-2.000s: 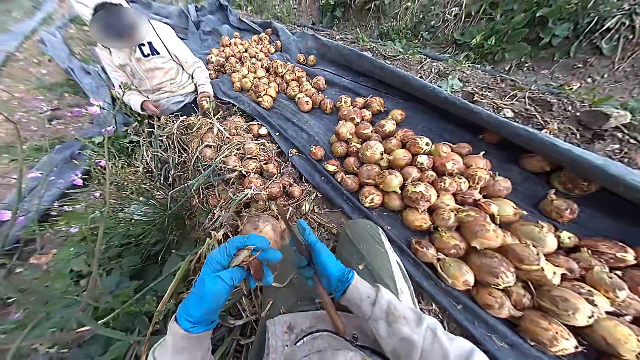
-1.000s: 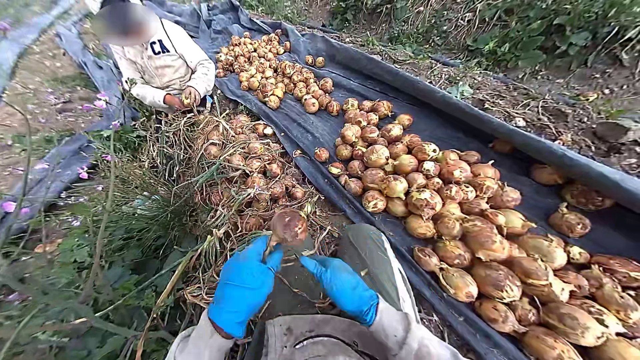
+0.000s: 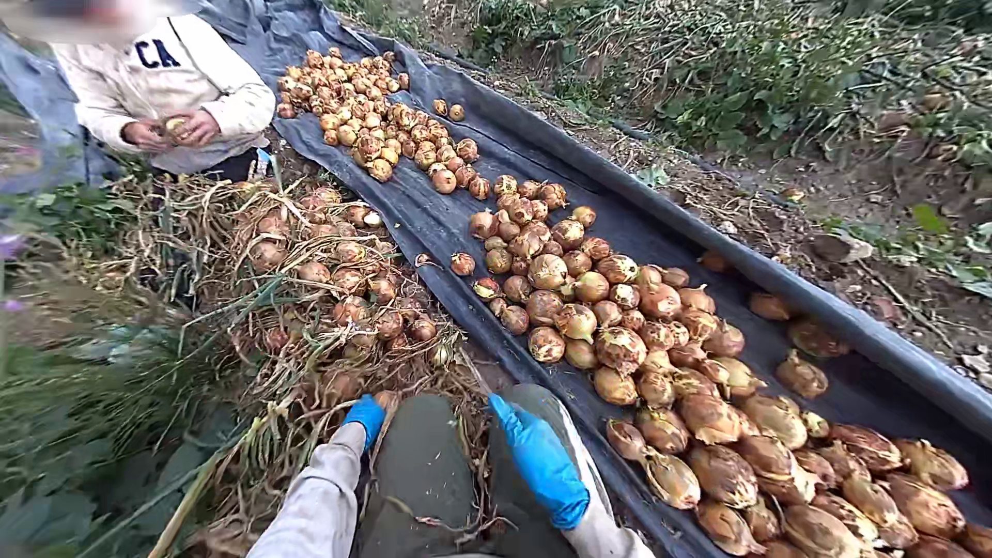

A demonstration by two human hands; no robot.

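Observation:
My left hand point(image 3: 366, 418), in a blue glove, reaches to an onion point(image 3: 385, 400) at the near edge of the heap, beside my left knee; its fingertips are partly hidden, so its grip cannot be told. My right hand point(image 3: 539, 457), also blue-gloved, is closed around a tool with a thin blade point(image 3: 474, 370) that points up and left over my right knee. Onions with dry tops point(image 3: 349, 310) lie heaped ahead of my left hand. To the right, trimmed onions point(image 3: 659, 349) rest on dark fabric sheeting point(image 3: 620, 225).
A co-worker point(image 3: 167, 93) sits at the upper left with an onion in the hands. Another group of onions point(image 3: 372, 108) lies farther up the sheeting. Its raised edge point(image 3: 775, 271) runs along the right, with soil and green plants beyond. Weeds point(image 3: 116, 403) grow at the left.
The onion held up in my left hand one second ago is no longer there. My left hand has gone down to the heap, and my hands are farther apart. The view has shifted.

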